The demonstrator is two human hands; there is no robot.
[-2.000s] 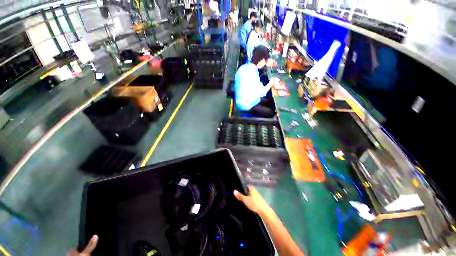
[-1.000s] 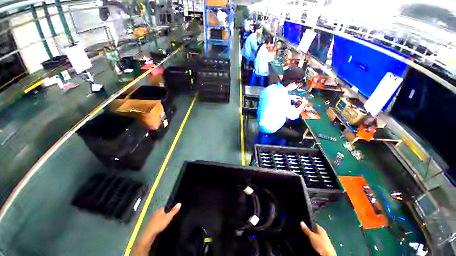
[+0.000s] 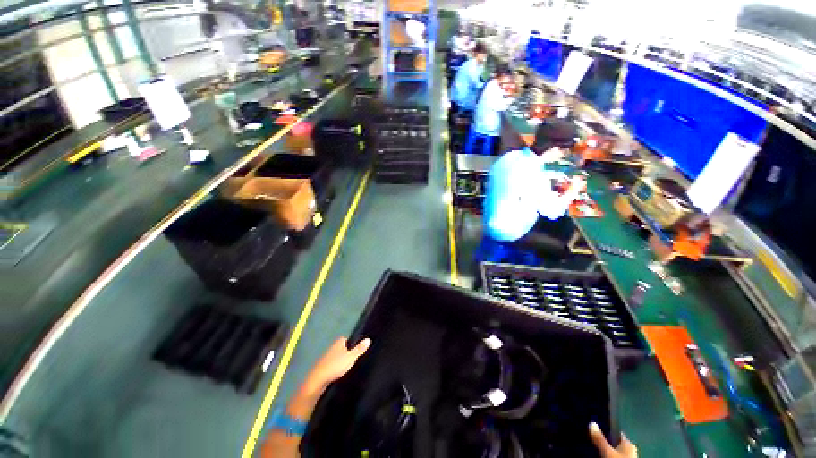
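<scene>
A large black tote (image 3: pixel 465 291) is in front of me at the bottom centre, tilted in view. Coiled black cables (image 3: pixel 534 380) with white tags (image 3: pixel 496 396) lie in its right part. A yellow-marked cable (image 3: pixel 408 410) lies in its lower left part. My left hand (image 3: pixel 338 362) grips the tote's left rim, thumb over the edge. My right hand (image 3: pixel 613 443) is at the right rim, partly cut off by the bottom edge, thumb inside the wall.
A partitioned tray of parts (image 3: pixel 555 295) stands just beyond the tote, beside the green workbench (image 3: pixel 658 309). Seated workers in blue (image 3: pixel 512 192) line the bench. At the left are a black bin (image 3: pixel 233 255), a carton (image 3: pixel 277 199) and a flat black tray (image 3: pixel 219 344) on the floor.
The tote and both hands have shifted right in view, and the tote has turned slightly. The view has swung left since the earliest frame, and the blue-clad workers appear nearer. Both hands stay on the tote.
</scene>
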